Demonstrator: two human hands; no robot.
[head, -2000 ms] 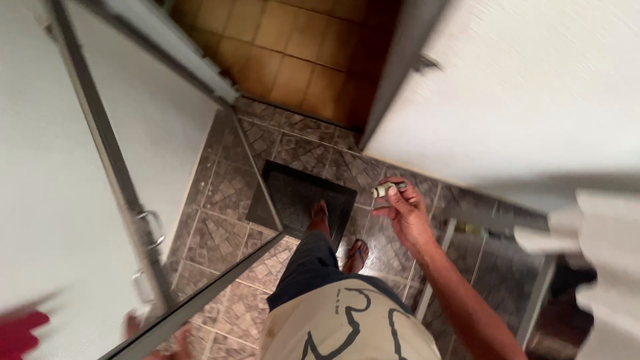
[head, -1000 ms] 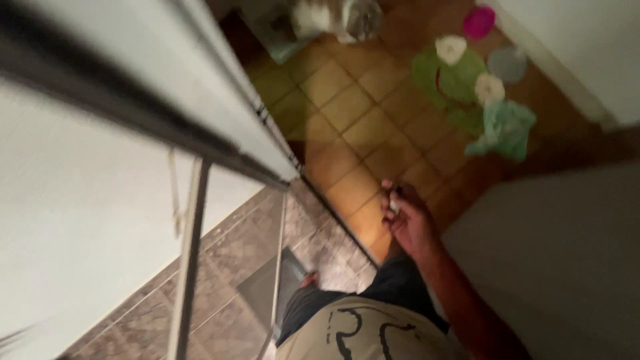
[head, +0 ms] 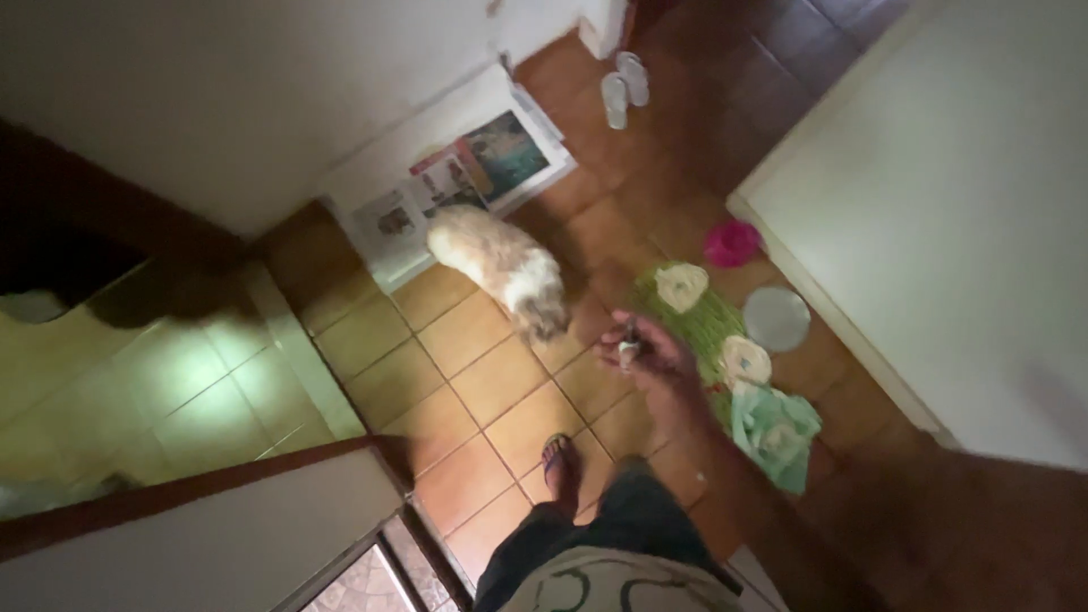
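My right hand (head: 659, 361) is held out over the tiled floor with its fingers closed around a small pale object (head: 628, 347), too blurred to name. Left of that hand a small long-haired dog (head: 501, 263), cream and tan, stands on the tiles with its head toward me. My left hand is out of the picture. Beyond the right hand, on the floor, lies a green mat (head: 697, 319) with round cream pieces on it and a light green plastic bag (head: 778, 433) at its near end.
Printed sheets (head: 450, 178) lie along the wall. White flip-flops (head: 625, 89) rest farther off. A magenta bowl (head: 733, 243) and a pale round dish (head: 776, 319) stand near the right wall (head: 926, 221). A doorway with a metal frame (head: 399, 565) is at lower left.
The view has moved from the patterned-tile floor by the door into the room with orange tiles. My right hand keeps the small object. My left hand, at the door two seconds ago, has left the view.
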